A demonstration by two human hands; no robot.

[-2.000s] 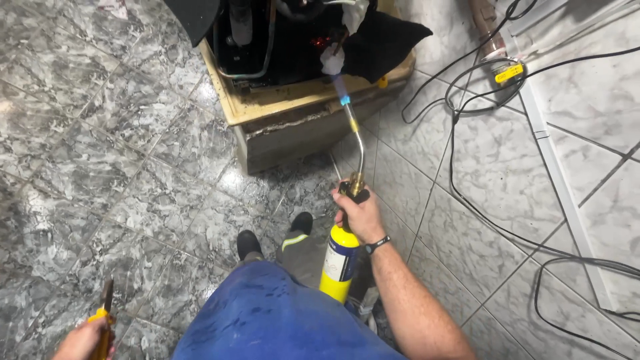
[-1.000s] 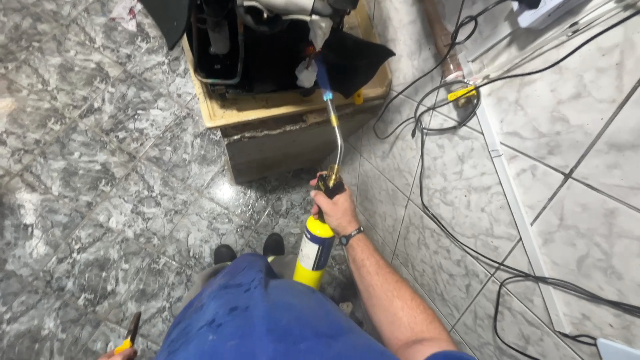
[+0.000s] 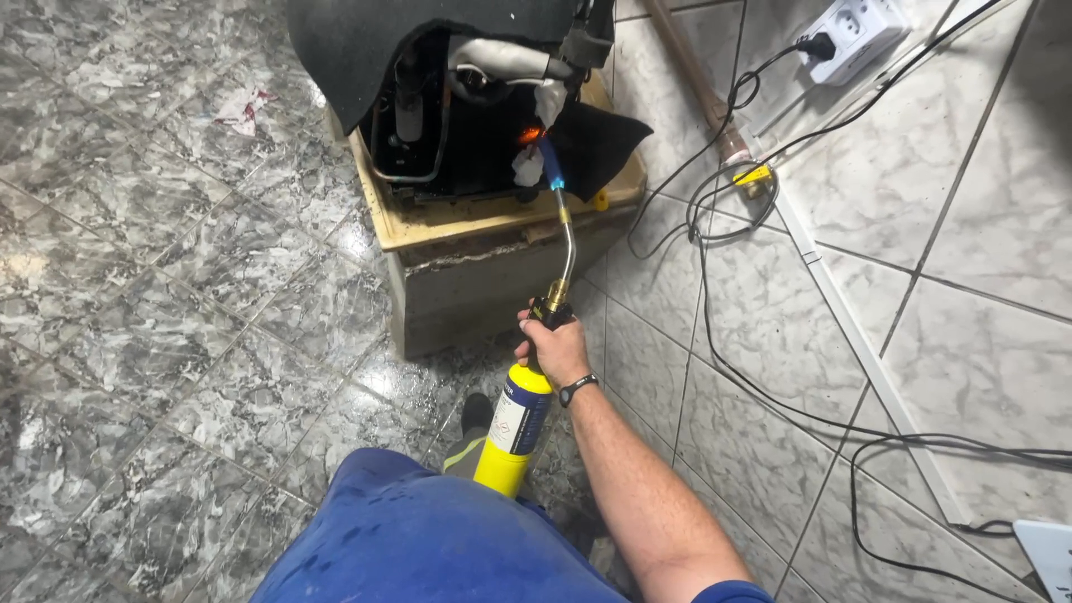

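Observation:
My right hand [image 3: 556, 345] is closed around the black head of a gas blowtorch [image 3: 569, 243], whose yellow gas cylinder [image 3: 506, 435] hangs below the hand. A blue flame [image 3: 553, 162] leaves the tip of the metal tube and reaches a spot glowing orange [image 3: 531, 134] among dark parts of a machine. Whitish wads [image 3: 528, 166] lie beside the flame, and a black sheet [image 3: 596, 142] is just right of it. A silvery pipe [image 3: 502, 59] and a thin bent tube [image 3: 440, 138] show in the machine. My left hand is out of view.
The machine sits in a cream tray [image 3: 452, 231] on a stone-like block [image 3: 477, 297]. Black cables [image 3: 706, 293] hang along the tiled wall at right, near a brown pipe [image 3: 691, 67], a yellow-handled valve [image 3: 752, 175] and a white socket box [image 3: 854, 38]. My shoe [image 3: 476, 412] is below the block.
My left hand, earlier at the lower left with a yellow-handled tool, has left the view. The torch stays lit in my right hand, its flame still at the machine.

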